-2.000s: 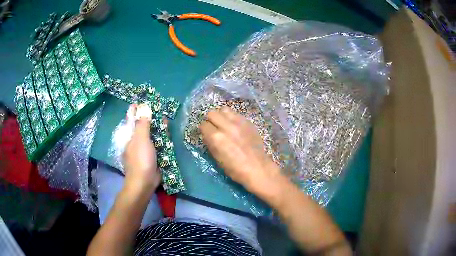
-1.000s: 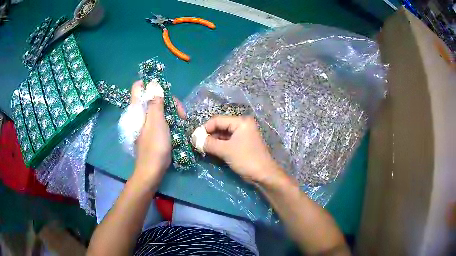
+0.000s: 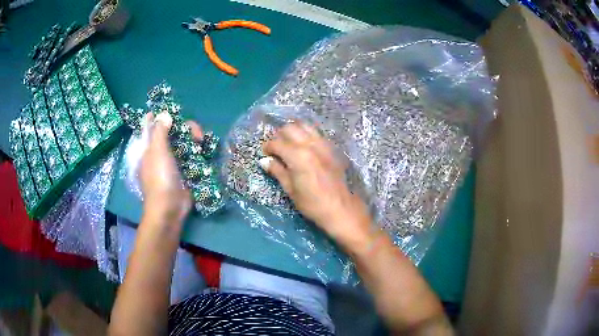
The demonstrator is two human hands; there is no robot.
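My left hand (image 3: pixel 161 164) holds a PCB strip (image 3: pixel 202 176), a narrow green bar dense with silver and dark parts, slanting from upper left to lower right. A white cover shows on the thumb, and a white wad (image 3: pixel 135 161) lies by the palm. My right hand (image 3: pixel 305 164) is over the heap of small metal components (image 3: pixel 248 172) at the opening of the clear plastic bag (image 3: pixel 400 138). Its fingers are bent together, with white on the thumb tip. Whether a component is between the fingertips cannot be seen.
A stack of green PCB panels (image 3: pixel 62 125) stands at left on crumpled plastic film (image 3: pixel 85 203). More strips (image 3: pixel 47 56) and a round tape roll (image 3: pixel 105 12) lie beyond. Orange-handled nippers (image 3: pixel 220 42) lie at the back. A large cardboard carton (image 3: pixel 525 164) stands at right.
My right hand has moved from beside the held strip back over the component heap. My left hand and its strip have shifted left and down, away from the bag.
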